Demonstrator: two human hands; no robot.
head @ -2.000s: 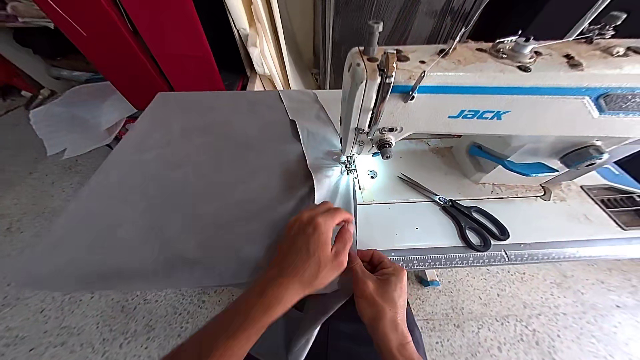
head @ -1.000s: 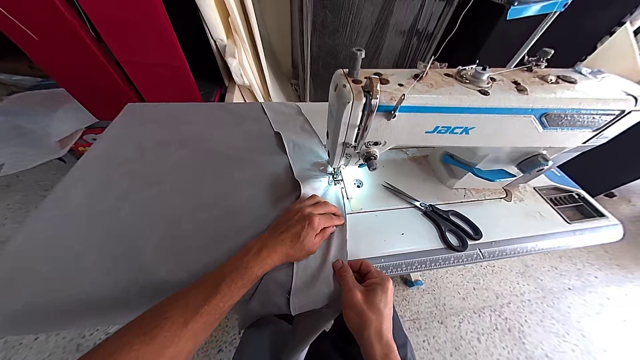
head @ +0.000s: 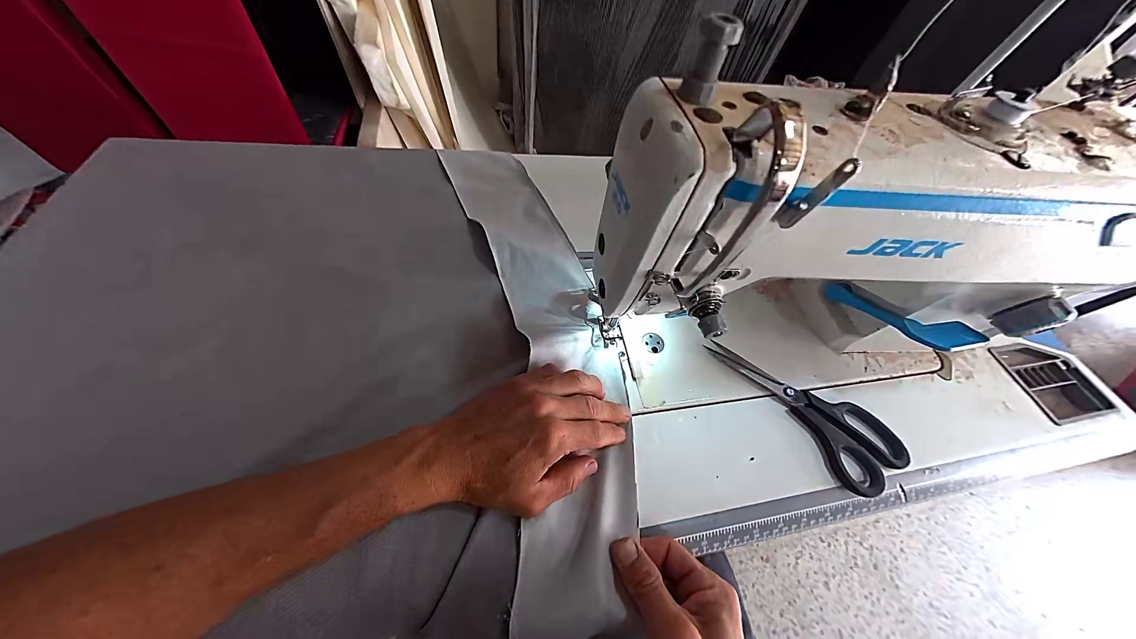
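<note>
Grey fabric covers the left of the table, with a lighter folded strip running under the presser foot of a white Jack sewing machine. My left hand lies flat on the strip just below the foot, fingertips at its right edge. Lower down, at the front of the table, my right hand pinches the same edge between thumb and fingers. Black-handled scissors lie on the machine bed to the right, blades a little apart and pointing toward the needle area.
A measuring scale runs along the table's front edge. A blue lever sticks out below the machine arm. Red panels and cream cloth stand behind the table. At the right is a recessed tray.
My left hand, bunched at the edge near my right hand two seconds ago, has moved up toward the presser foot and flattened on the strip. My right hand still holds the edge.
</note>
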